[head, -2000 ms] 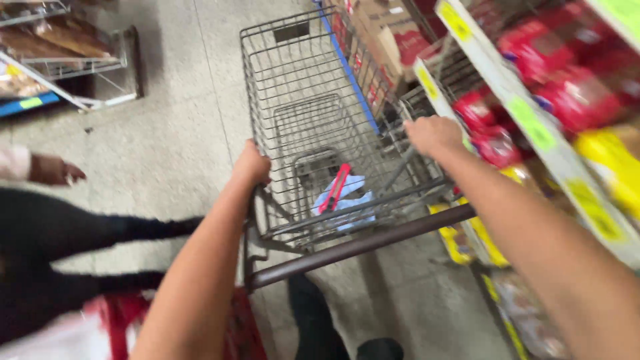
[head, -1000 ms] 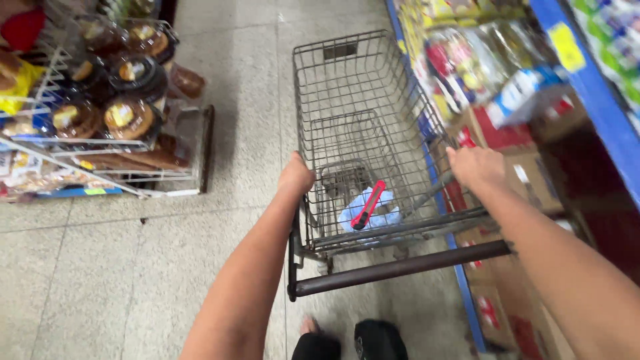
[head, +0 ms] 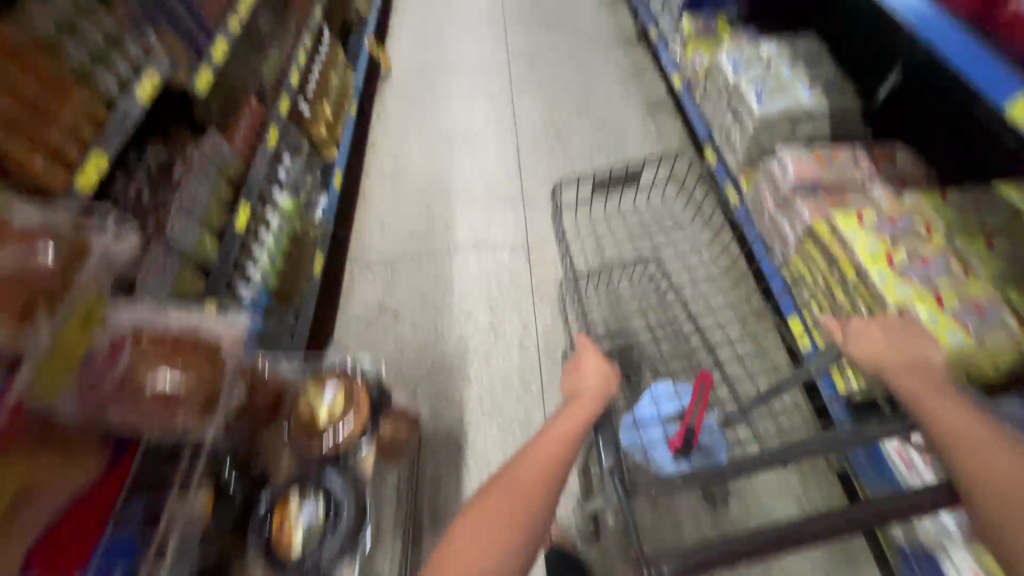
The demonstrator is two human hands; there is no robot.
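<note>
A wire shopping cart [head: 632, 188] stands in the lower right half of the head view. My left hand [head: 588, 376] is closed around the left side of its frame, near the handle end. On the opposite side, my right hand [head: 884, 344] grips the cart's right side. The dark handle bar [head: 800, 524] runs below both hands, nearer to me. Inside the basket near the handle lies a light blue cloth-like item [head: 652, 424], with a red utility knife [head: 694, 416] resting on it. The whole view is blurred by motion.
Shelves with a blue edge [head: 756, 232] and stacked packages [head: 904, 272] run close along the cart's right side. Further shelves [head: 332, 192] line the aisle's left. A rack with packaged baked goods [head: 320, 408] stands at the lower left. The tiled floor [head: 448, 192] stretches ahead between them.
The view has shifted strongly and now looks down an aisle between shelves. The person seen at the left two seconds ago is out of view. Both hands have stayed on the cart.
</note>
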